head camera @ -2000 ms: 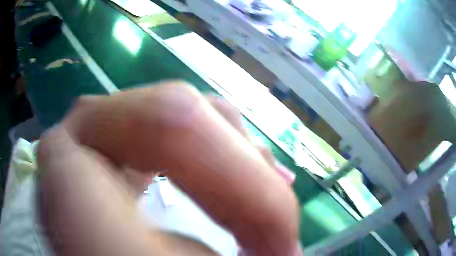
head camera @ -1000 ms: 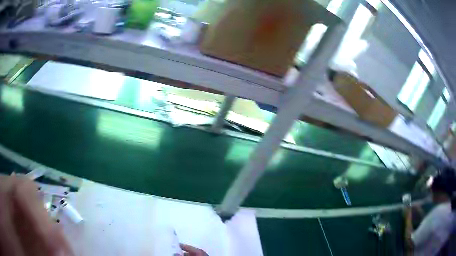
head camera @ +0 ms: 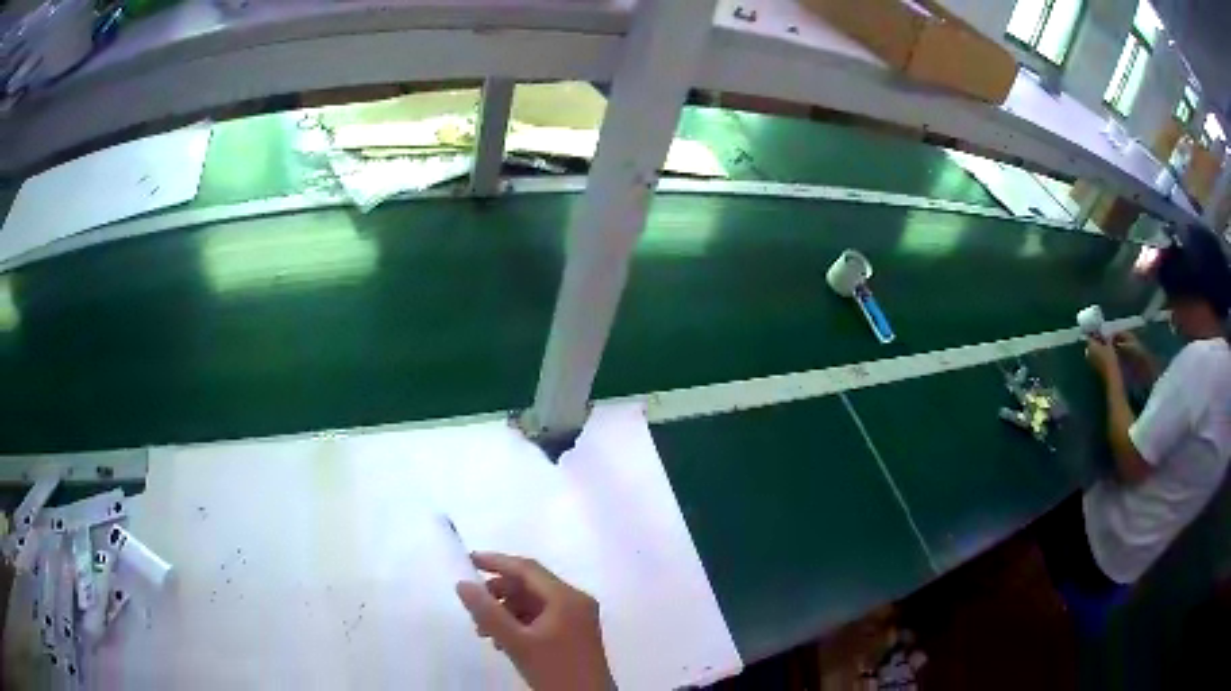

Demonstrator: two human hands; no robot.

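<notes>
My right hand (head camera: 533, 614) is at the lower middle, over the white work sheet (head camera: 284, 540). Its thumb and fingers pinch a narrow white piece, apparently a handle cover (head camera: 456, 543), with a dark mark near its upper end. The piece is pale against the sheet and its outline is hard to see. Loose white handle covers (head camera: 81, 574) with dark holes lie in a pile at the sheet's left. My left hand is not in view.
A fan unit (head camera: 853, 280) with a blue cell showing lies on the green belt (head camera: 432, 311). A grey post (head camera: 608, 216) stands at the sheet's far edge. Small parts (head camera: 1033, 408) lie on the green bench. A person (head camera: 1174, 446) works at the right. A carton (head camera: 925, 47) sits on the shelf.
The view has swung right and down, showing more of the sheet and the belt. The large blurred hand at the left has left the picture. My right hand with the white piece shows more fully.
</notes>
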